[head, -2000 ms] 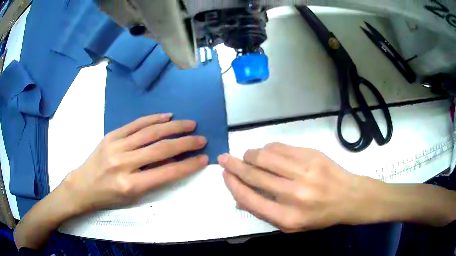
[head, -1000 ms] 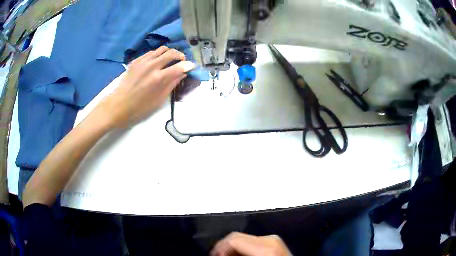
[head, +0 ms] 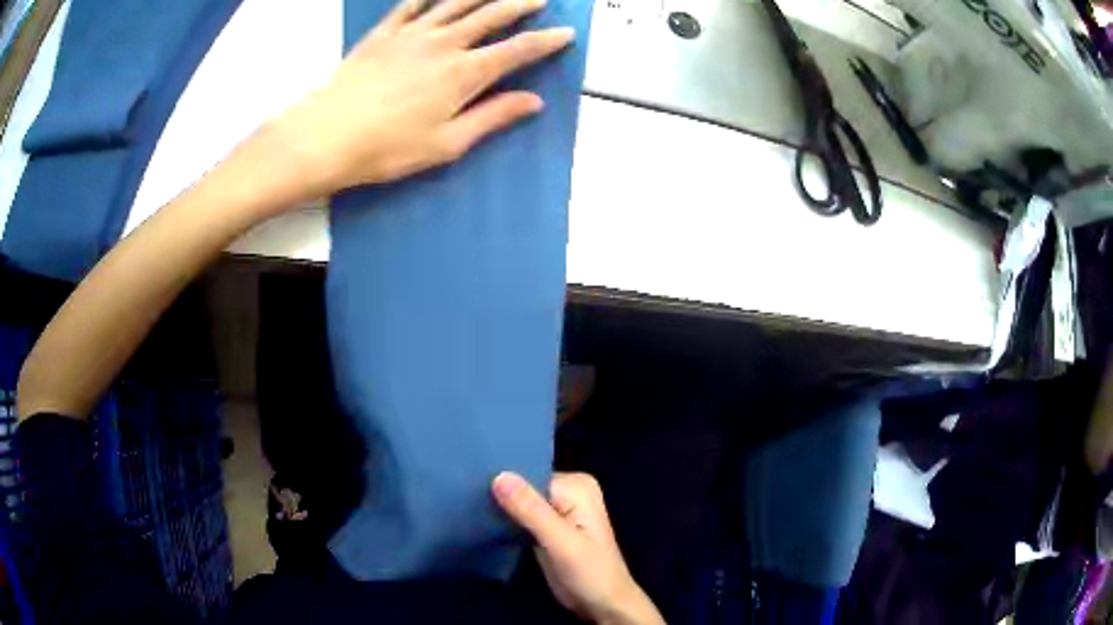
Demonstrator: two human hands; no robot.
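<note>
A long blue fabric panel [head: 446, 330] lies over the table's front edge and hangs down towards my lap. My left hand [head: 427, 92] rests flat on its upper part on the table, fingers spread. My right hand [head: 568, 531] pinches the panel's right edge near its lower end, thumb on top. The needle and presser foot are out of the picture.
Black fabric shears [head: 824, 134] and slim dark snips [head: 891, 110] lie on the machine bed at the right. The pale machine head [head: 976, 73] is at the upper right. More blue pieces [head: 79, 134] lie at the left. Pale blue cloth [head: 812, 488] and a dark pile [head: 1001, 464] are lower right.
The long panel now lies in front of me, over the table edge. My left hand has moved onto it from beside the needle. My right hand has taken its lower edge. The view has shifted downwards.
</note>
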